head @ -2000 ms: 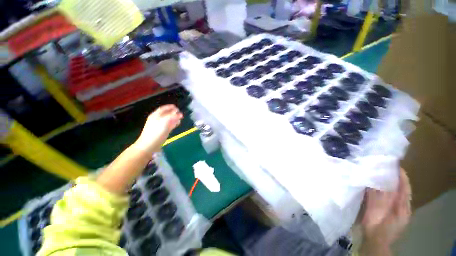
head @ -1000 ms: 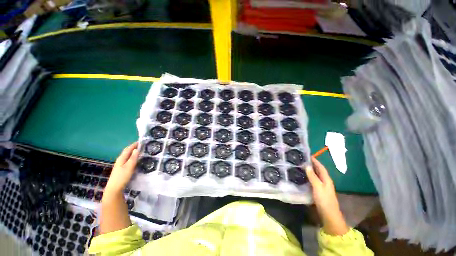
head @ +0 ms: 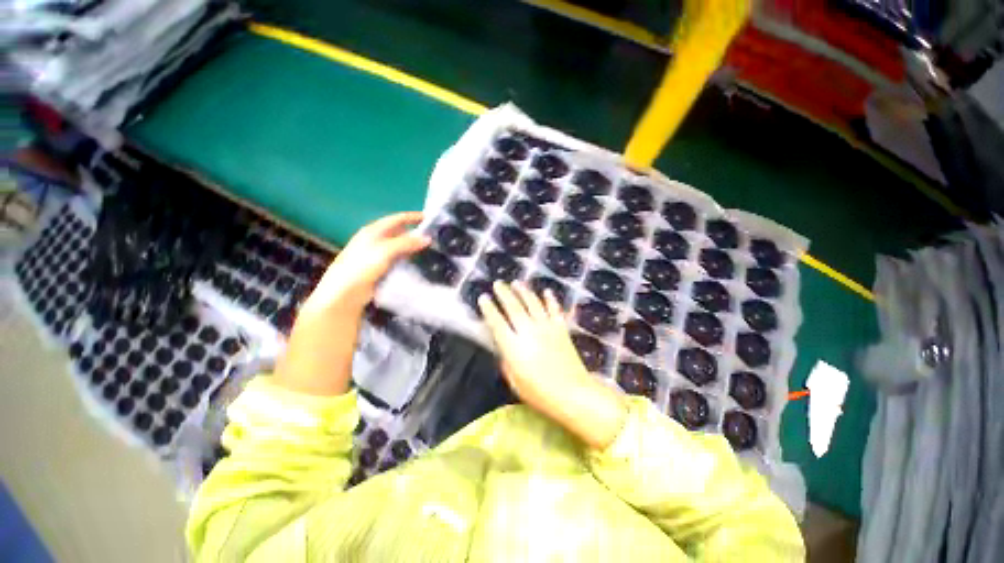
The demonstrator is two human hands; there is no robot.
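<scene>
The translucent white blister tray (head: 460, 165) lies at a slant on the green bench, its pockets holding black round watch cases (head: 657, 275). My left hand (head: 369, 269) is at the tray's left edge, fingers curled over the rim beside the nearest cases. My right hand (head: 537, 350) lies over the tray's front part, fingers spread on the cases; it covers a few pockets and grips nothing visible. A small white wiping cloth (head: 826, 407) lies right of the tray, with the tip of an orange stick (head: 797, 395) beside it.
A tall grey-white pile of stacked trays (head: 936, 462) stands at right, a small shiny-topped bottle (head: 936, 351) against it. A yellow post (head: 677, 94) rises behind the tray. Filled trays (head: 143, 374) and a dark glossy heap (head: 149, 253) lie lower left; more stacked sheets (head: 121, 55) upper left.
The view has turned, so the tray now appears slanted. My right hand has left the tray's right edge and moved left onto the cases. My left hand remains at the left edge, farther up it.
</scene>
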